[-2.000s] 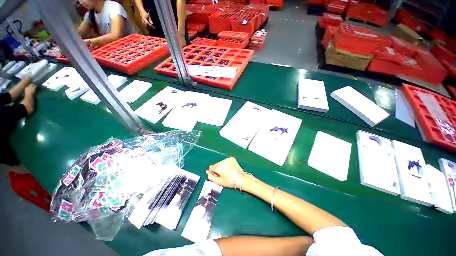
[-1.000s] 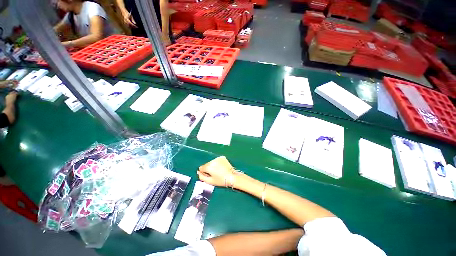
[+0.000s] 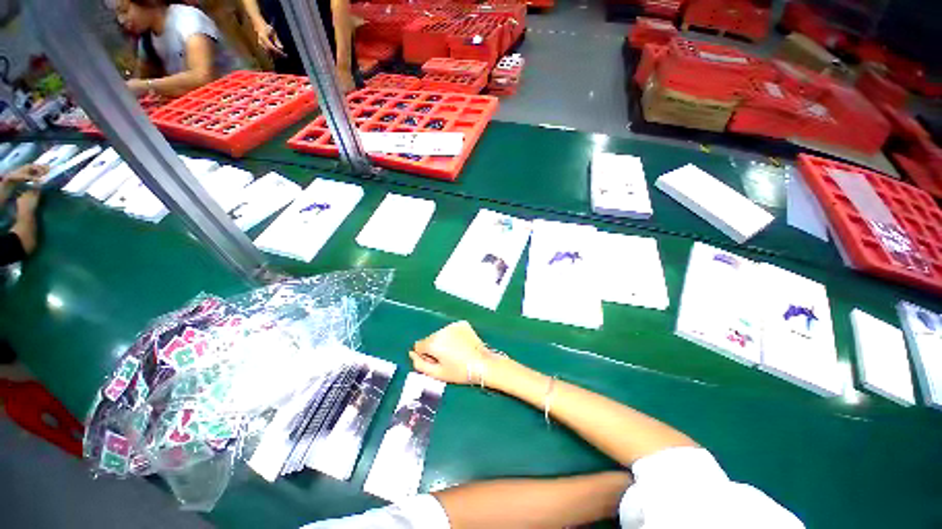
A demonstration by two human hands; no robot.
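My right hand (image 3: 449, 354) rests on the green surface, fingers curled into a loose fist with nothing visible in it. My left forearm (image 3: 532, 505) lies across the bottom edge; its hand is hidden behind my right sleeve. Just below my right hand lies a single printed card (image 3: 406, 437). A fanned stack of printed cards (image 3: 351, 418) lies left of it. A crinkled clear bag (image 3: 222, 387) of small pink-red and green labelled pieces lies further left. Beyond my hand, white printed boxes (image 3: 566, 274) and plain-faced ones (image 3: 397, 223) lie in a loose row on the belt.
Two white box stacks (image 3: 621, 186) (image 3: 714, 203) sit on the far ledge. Red compartment trays (image 3: 413, 122) (image 3: 878, 222) stand at far centre and right. A grey metal upright (image 3: 155, 145) crosses the left. Another person's hands (image 3: 23, 178) are at the belt's far left; people stand behind.
The row of boxes on the belt has shifted to the right. The view swung slightly right between the first two frames. My right hand remains curled beside the single card.
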